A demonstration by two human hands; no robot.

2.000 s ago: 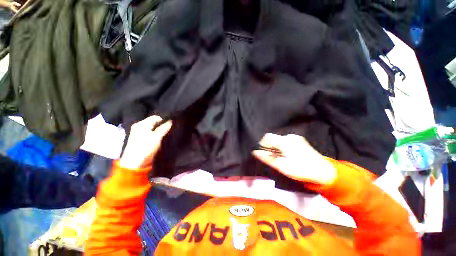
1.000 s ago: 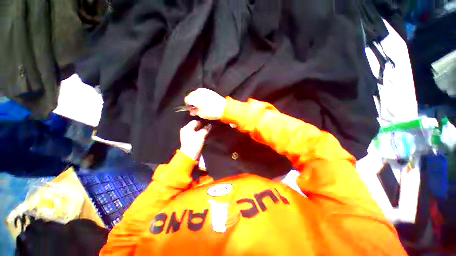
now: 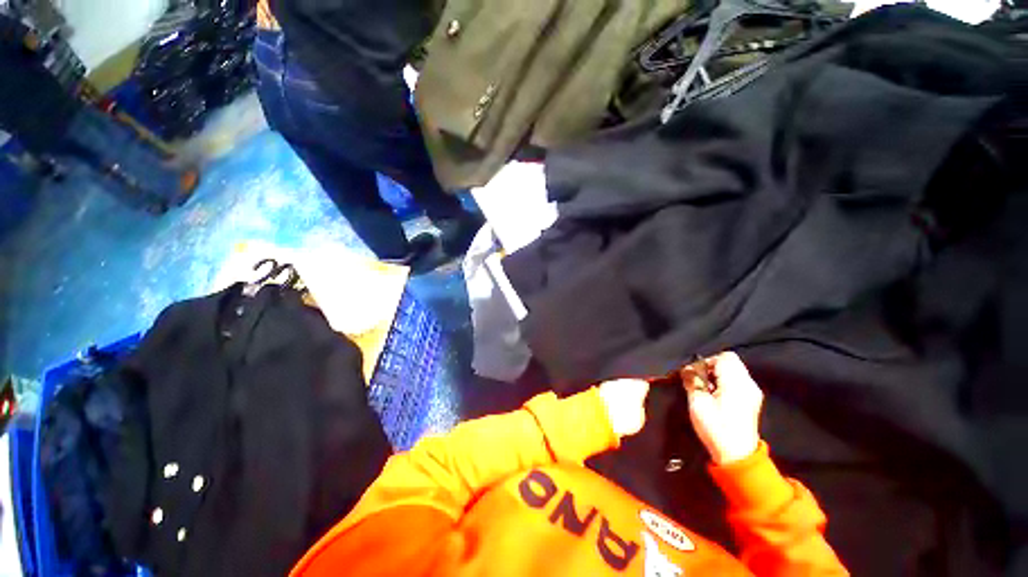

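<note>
A black blazer (image 3: 676,242) lies spread over the table in front of me, with a shiny button near its front edge. My left hand (image 3: 623,407) is closed at the blazer's edge and seems to pinch the cloth; its fingers are partly hidden. My right hand (image 3: 727,411) is just to its right at the same edge, fingers closed around a small dark, brownish thing, perhaps thread snips. The fingertips are blurred.
Another black blazer with metal buttons (image 3: 242,417) hangs over a blue crate (image 3: 45,451) at left. Behind are olive-brown jackets (image 3: 541,68), hangers (image 3: 721,56), white paper (image 3: 515,209), and people's legs (image 3: 349,169) on the blue floor (image 3: 102,282).
My view has swung left, showing the floor, people and the second blazer. From apart two seconds ago, my hands came together and now stay close at the blazer's edge, side by side.
</note>
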